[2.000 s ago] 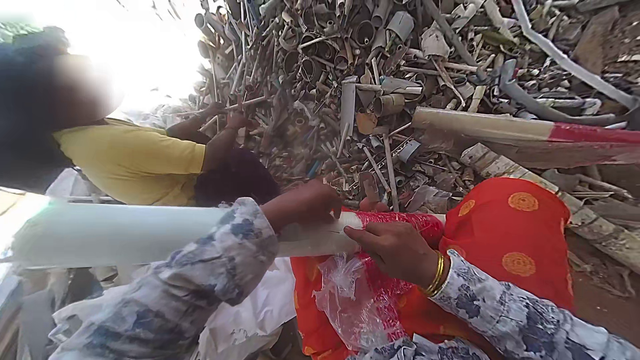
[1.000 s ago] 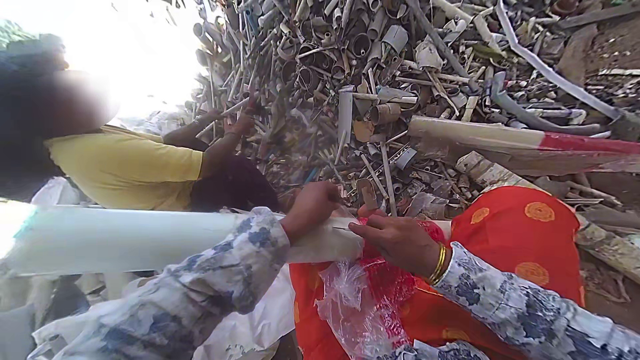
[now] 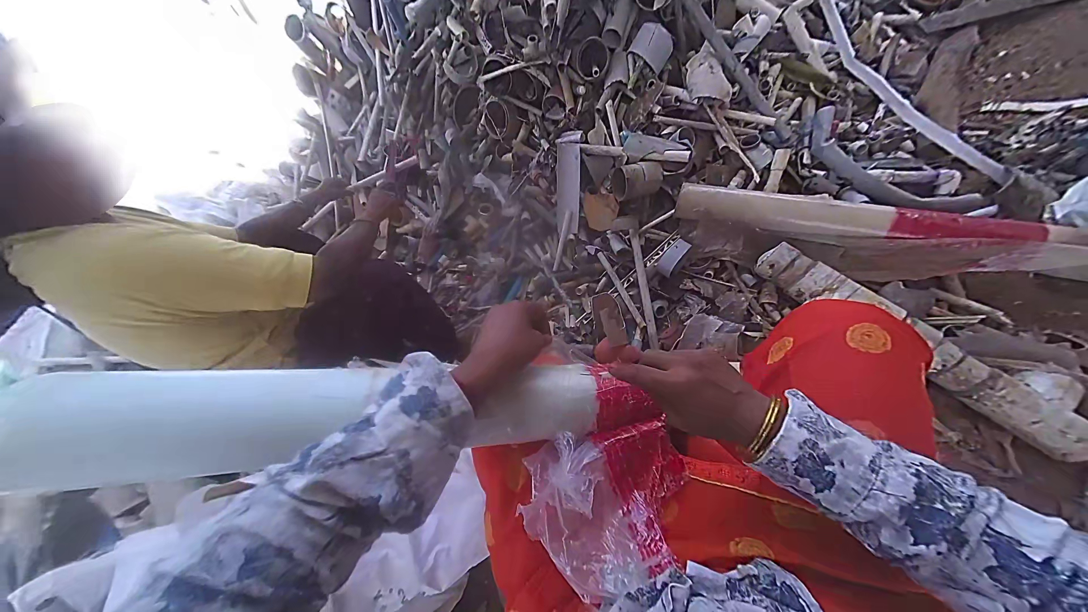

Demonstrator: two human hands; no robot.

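A long pale plastic pipe (image 3: 212, 421) lies across my lap over orange patterned cloth (image 3: 837, 365). Red and clear plastic film (image 3: 633, 450) is around its right part, and a loose crumpled piece (image 3: 569, 510) hangs below. My left hand (image 3: 507, 344) rests on the top of the pipe with its fingers curled; what lies inside them is hidden. At the film's upper edge, my right hand (image 3: 693, 391) has its thumb and fingers at the red film, pinching it. A small flat brownish piece (image 3: 609, 319) stands up by its fingertips; which hand holds it is unclear.
A person in a yellow shirt (image 3: 170, 280) sits at the left, hands on a thin pipe (image 3: 365, 187). Beyond lies a large heap of scrap pipes (image 3: 544, 110). A film-wrapped pipe with a red band (image 3: 790, 208) and a dirty pale length (image 3: 952, 361) lie at right. White sacks (image 3: 425, 544) lie below.
The loose plastic film hangs below the pipe in all frames, its folds shifted. Both hands stay close together at the pipe, with small shifts of the fingers.
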